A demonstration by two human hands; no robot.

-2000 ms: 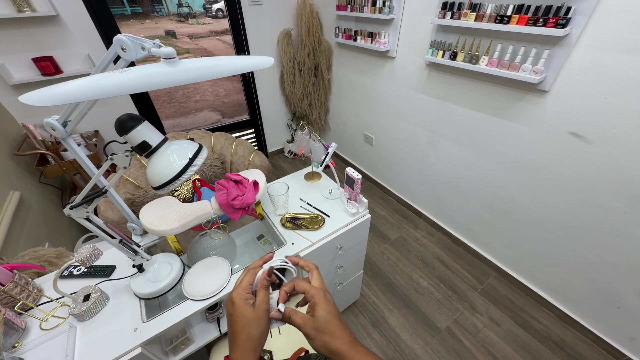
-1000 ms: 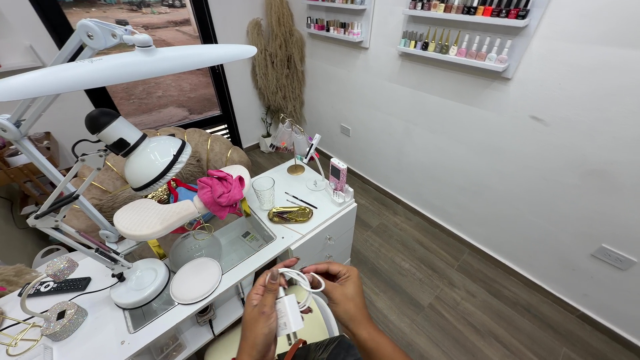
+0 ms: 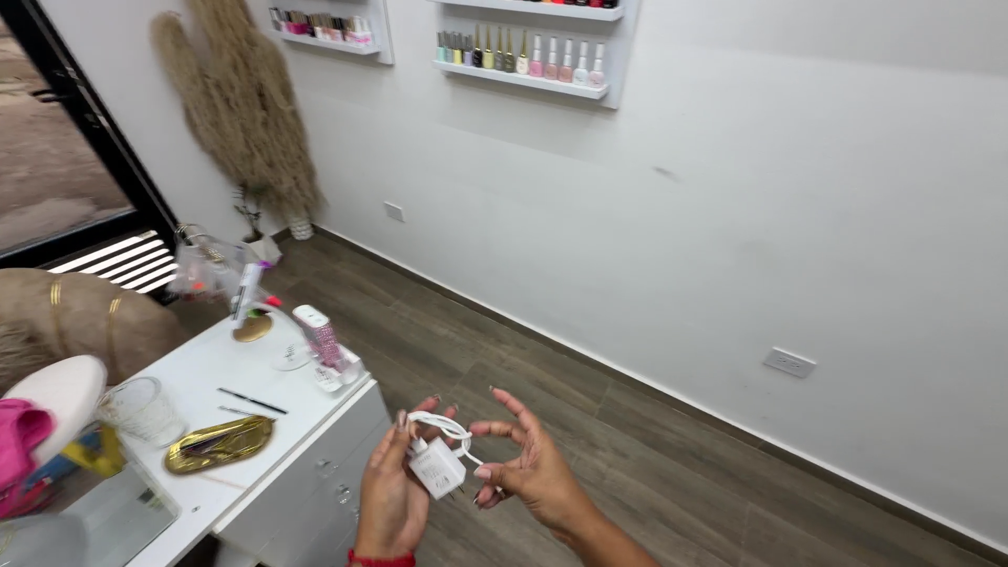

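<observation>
A white USB wall charger (image 3: 438,468) with metal prongs rests in my left hand (image 3: 398,480), whose fingers also hold the coiled white charging cable (image 3: 446,426). The cable is plugged into the charger's upper end. My right hand (image 3: 526,465) is just to the right, thumb and fingertips at the cable's end beside the charger, the index finger raised and spread. Both hands are in the air in front of the white desk's drawers, above the wood-look floor. A red bracelet is on my left wrist.
On the white desk (image 3: 185,358) at left are a gold tray (image 3: 219,445), a clear glass (image 3: 143,411), a thin dark tool (image 3: 252,400) and a pink studded device (image 3: 321,339). Nail polish shelves (image 3: 520,77) and a wall outlet (image 3: 790,362) are on the wall.
The view has swung right and closer to the wall. My hands have moved apart somewhat, and the right hand's fingers have spread from the coil. The charger stays in my left hand.
</observation>
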